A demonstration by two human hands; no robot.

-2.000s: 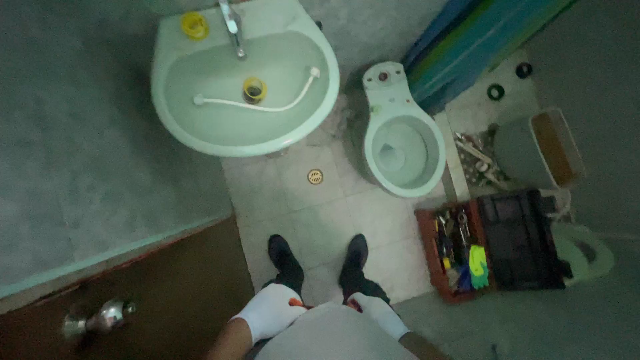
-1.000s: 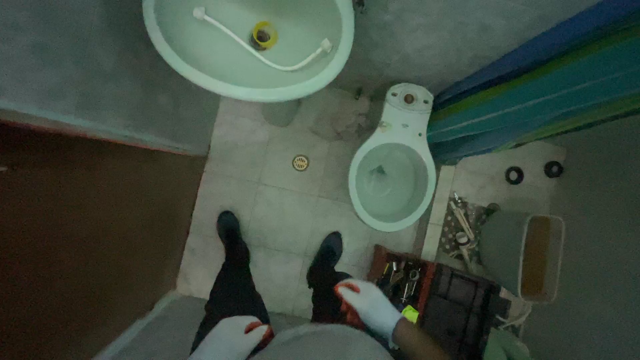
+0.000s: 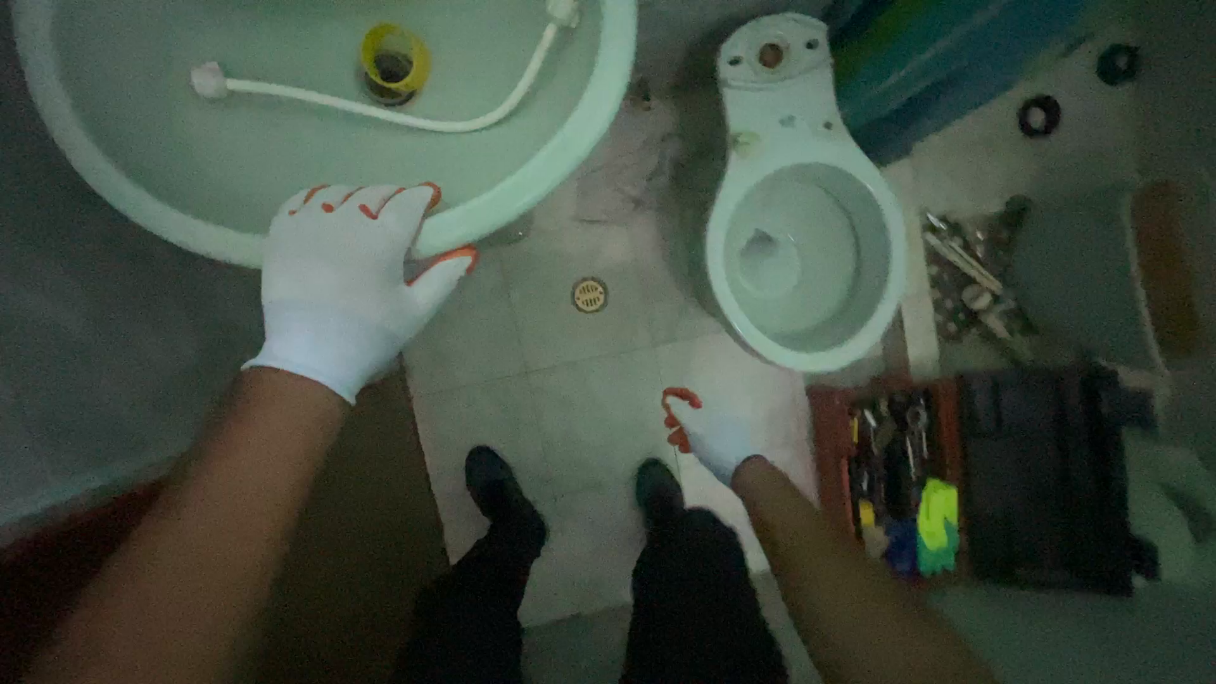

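My left hand point(image 3: 347, 275), in a white glove with orange on the fingers, rests over the front rim of a pale washbasin point(image 3: 532, 190). Its thumb lies outside the rim and its fingers reach over the inner side. Inside the basin lie a white flexible hose point(image 3: 380, 116) with a fitting at each end and a yellow ring-shaped part point(image 3: 393, 63) around a dark opening. My right hand point(image 3: 703, 432), gloved alike, hangs over the tiled floor with its fingers curled; whether it holds anything cannot be told. It is nearest to the toilet bowl point(image 3: 807, 356), which has no tank on it.
A round floor drain point(image 3: 589, 295) lies between basin and toilet. At right are an open toolbox point(image 3: 831, 456) with tools and a bright yellow-green item, its dark lid point(image 3: 1035, 475), a bag of parts point(image 3: 978, 285), a grey container point(image 3: 1073, 275), a striped curtain point(image 3: 912, 76) and black rings point(image 3: 1039, 116).
My left hand has moved from near my body up to the washbasin rim. My right hand has moved away from my leg, out over the floor.
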